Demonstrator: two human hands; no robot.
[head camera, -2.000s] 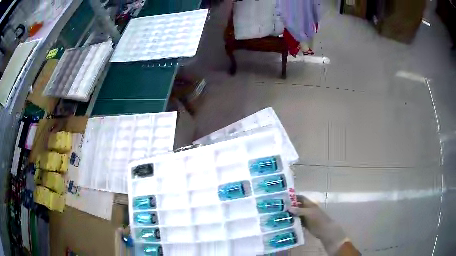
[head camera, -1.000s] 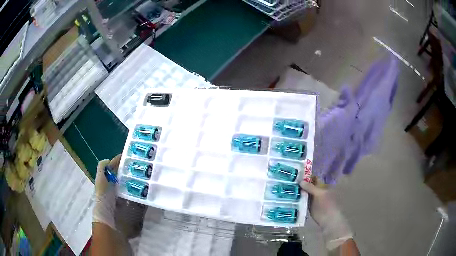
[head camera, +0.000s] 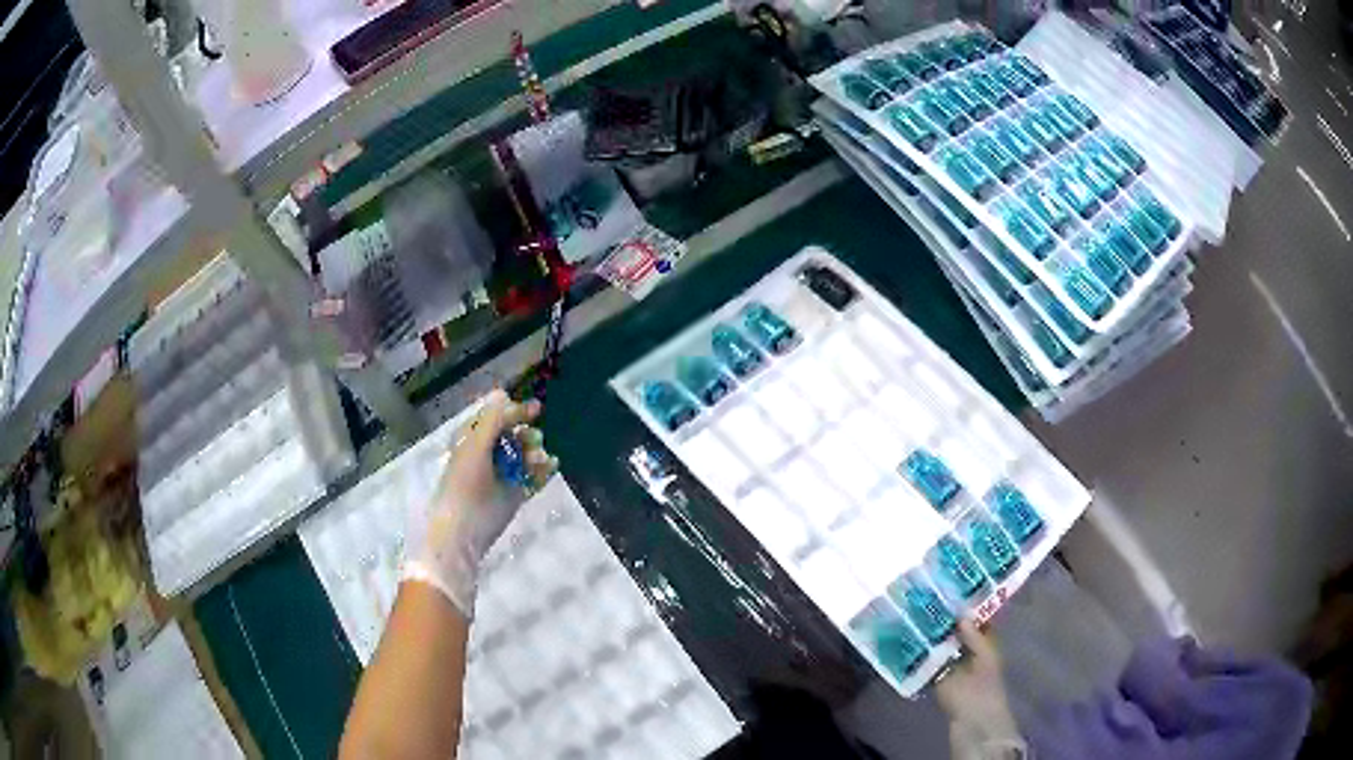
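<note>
A white blister tray is tilted diagonally over the green mat. Teal units fill pockets along its upper-left edge and others line its lower-right end, with one alone further in. A black unit is in the top corner pocket. My gloved right hand grips the tray's lower-right edge by red writing; part of the hand is hidden or blurred. My gloved left hand is off the tray, fingers curled around a small blue piece, above an empty white tray.
A tall stack of filled trays stands at upper right. Another empty tray lies at left by a metal post. Yellow lumpy blocks are at far left. Glossy clear plastic lies beside the held tray. Purple cloth is at lower right.
My left hand has let go of the tray and moved up and right. My right hand has swung the tray round to a diagonal. The view has turned, bringing in the filled stack.
</note>
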